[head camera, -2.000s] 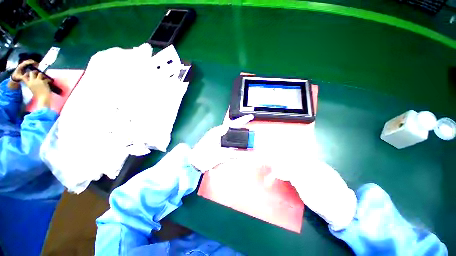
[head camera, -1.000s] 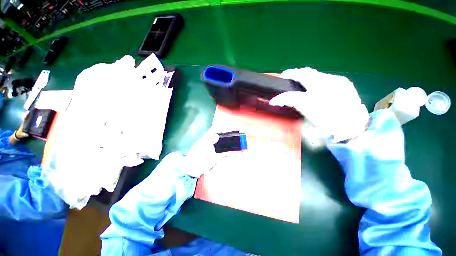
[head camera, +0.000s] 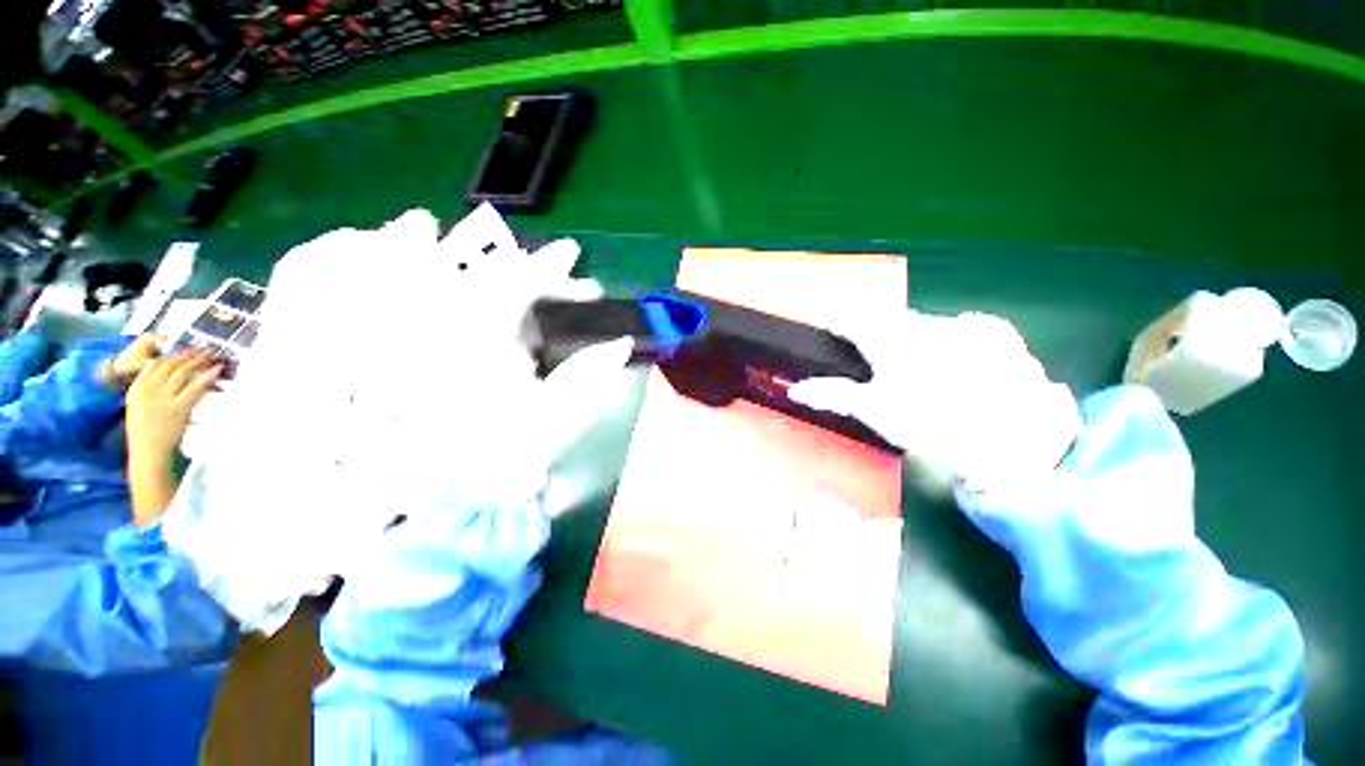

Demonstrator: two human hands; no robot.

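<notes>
My right hand (head camera: 958,397), in a white glove, grips the right end of the black tablet (head camera: 779,367), which is held tilted on edge above the mat. Its blue-rimmed opening faces left. My left hand (head camera: 562,404), also white-gloved, holds the black dongle (head camera: 587,332) against that blue-rimmed end. The dongle's blue end meets the opening; how far it is inserted cannot be told. The glove is overexposed and merges with the white bags behind it. The red-pink work mat (head camera: 734,561) lies below.
A heap of white plastic bags (head camera: 344,404) with a printed card (head camera: 479,244) is at left. A white bottle (head camera: 1202,356) with its cap open stands at right. Another tablet (head camera: 530,150) lies farther back. Another person's hands (head camera: 168,392) hold a printed item at far left.
My left hand has lifted the dongle from over the mat up to the tablet's blue-rimmed end. The tablet, earlier lying screen-up, was picked up by my right hand and is now slightly lower.
</notes>
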